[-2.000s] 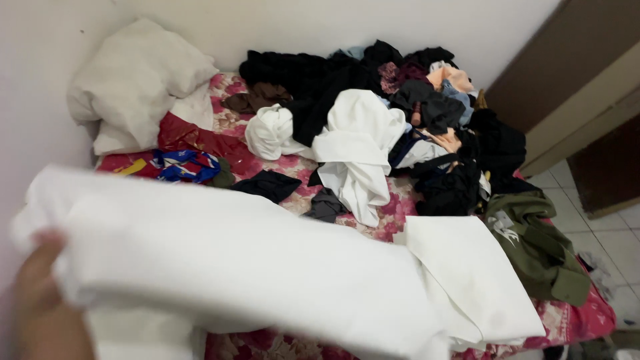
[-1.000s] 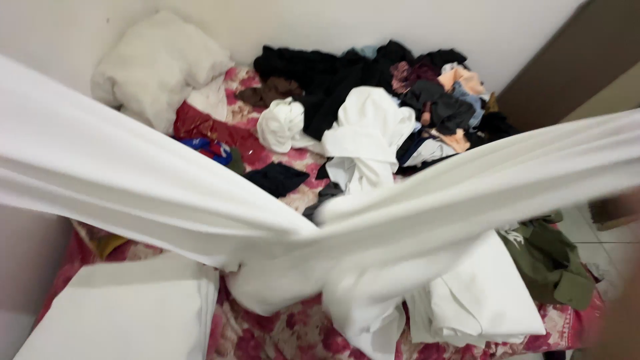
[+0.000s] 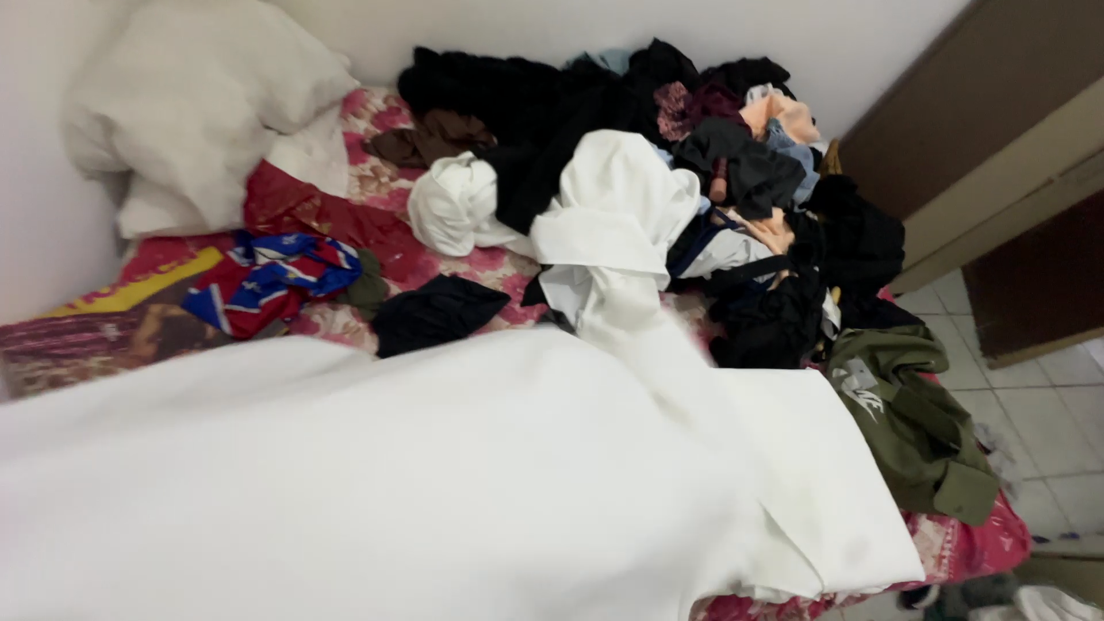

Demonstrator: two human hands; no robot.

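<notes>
Neither my left hand nor my right hand shows in the frame of now. A large white cloth (image 3: 362,483) fills the lower left and centre, spread broadly and hiding whatever is under it. Beside its right end lies a folded white cloth (image 3: 828,483), partly covered by it. Behind them a crumpled white cloth (image 3: 621,198) trails down toward the large one; whether the two are joined, I cannot tell. A smaller bundled white cloth (image 3: 453,203) sits to its left.
A floral bedspread (image 3: 966,535) lies beneath everything. Dark and coloured clothes (image 3: 552,112) are heaped along the wall. A white bulky bundle (image 3: 198,103) fills the back left corner. An olive garment (image 3: 914,423) lies at the right edge, near the tiled floor (image 3: 1026,414) and a brown door (image 3: 975,86).
The white cloth, pulled up into two taut bands a second ago, now lies broad across the lower view. A hand seen at the left two seconds ago is out of view.
</notes>
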